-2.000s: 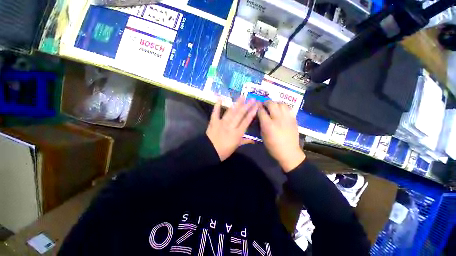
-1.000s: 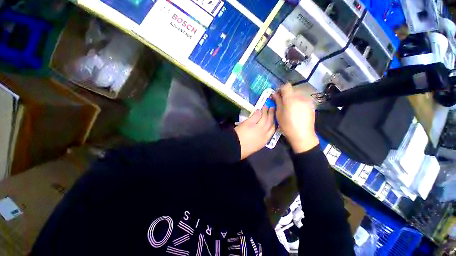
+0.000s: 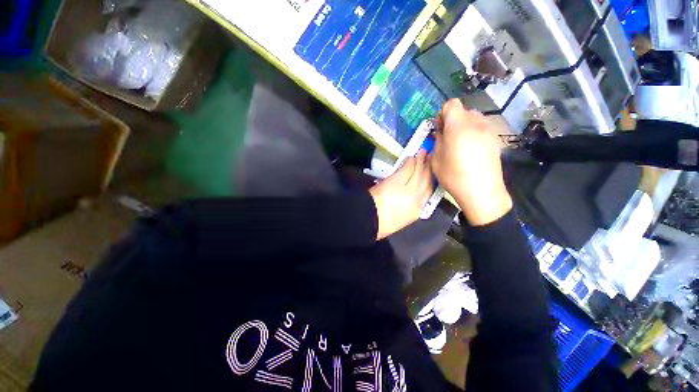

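A white plastic housing (image 3: 416, 145) with a bit of blue inside is held at the bench edge, tilted. My left hand (image 3: 405, 196) grips its lower side. My right hand (image 3: 469, 157) is curled over its upper side, touching it; its fingertips are hidden, and I cannot tell what they pinch. A blue part (image 3: 429, 142) shows between the hands. The black electric screwdriver (image 3: 613, 147) lies right of my right hand, with its tip toward the hand.
Silver screw feeders (image 3: 529, 46) with a black cord stand behind my hands. Black foam pads (image 3: 579, 199) and white plastic parts (image 3: 625, 245) are at right. A carton of clear bags (image 3: 126, 61) is upper left; a blue crate (image 3: 579, 348) and white units (image 3: 448, 306) are below the bench.
The view has turned and shifted, so the bench slants more steeply. The housing has gone from nearly covered to showing at both ends. My right hand has moved over its upper side.
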